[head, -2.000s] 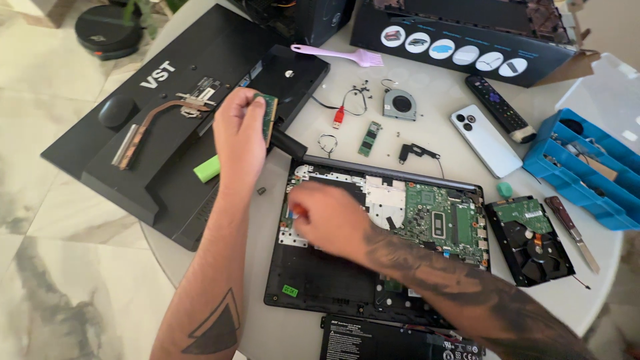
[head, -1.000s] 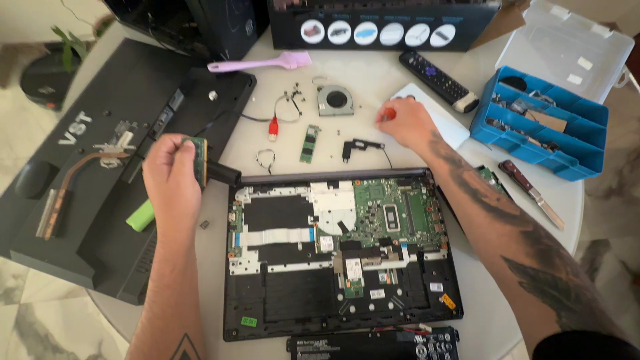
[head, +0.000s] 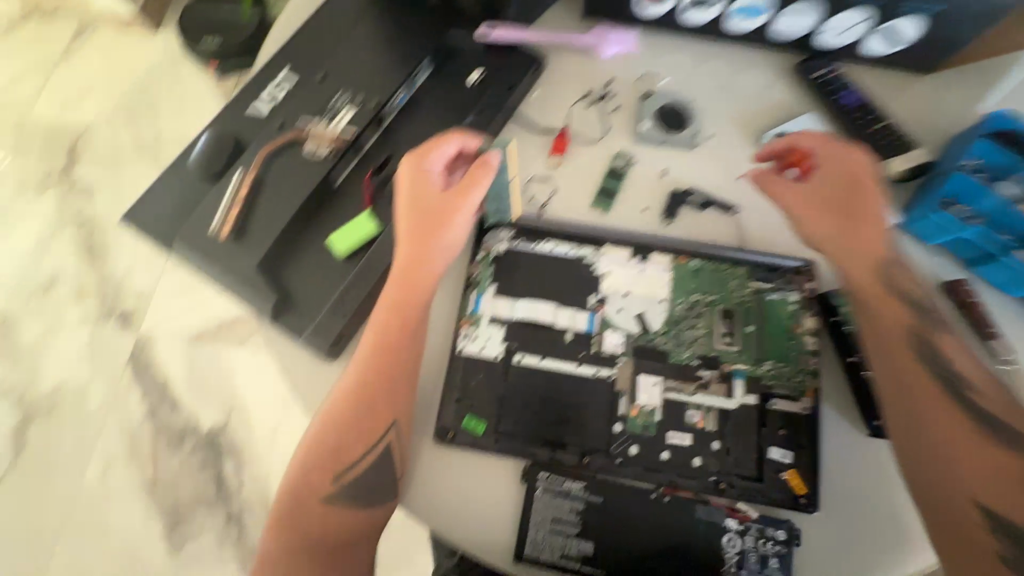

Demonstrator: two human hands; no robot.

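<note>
My left hand (head: 448, 192) pinches a green RAM module (head: 502, 182) by its edge, above the back left corner of an opened laptop base (head: 552, 408). In the laptop the green motherboard (head: 704, 320) and a white ribbon cable (head: 540, 310) lie bare. Beyond its back right corner, my right hand (head: 824, 184) holds a small orange-red object (head: 794, 162), perhaps a screwdriver handle; blur hides its shape. Behind the laptop lie a small green circuit board (head: 614, 181), a cooling fan (head: 668, 116) and a black speaker with a wire (head: 694, 203).
A black panel (head: 320, 264) at left carries a copper heat pipe (head: 248, 188) and a green block (head: 354, 234). A laptop battery (head: 624, 520) lies in front. Around the back and right are a pink brush (head: 552, 37), a remote control (head: 860, 108), a blue organizer box (head: 972, 200) and a knife (head: 976, 316).
My right hand has gone from over the laptop to the phone area, and now holds the orange-red object up beside it. My left hand keeps the RAM module.
</note>
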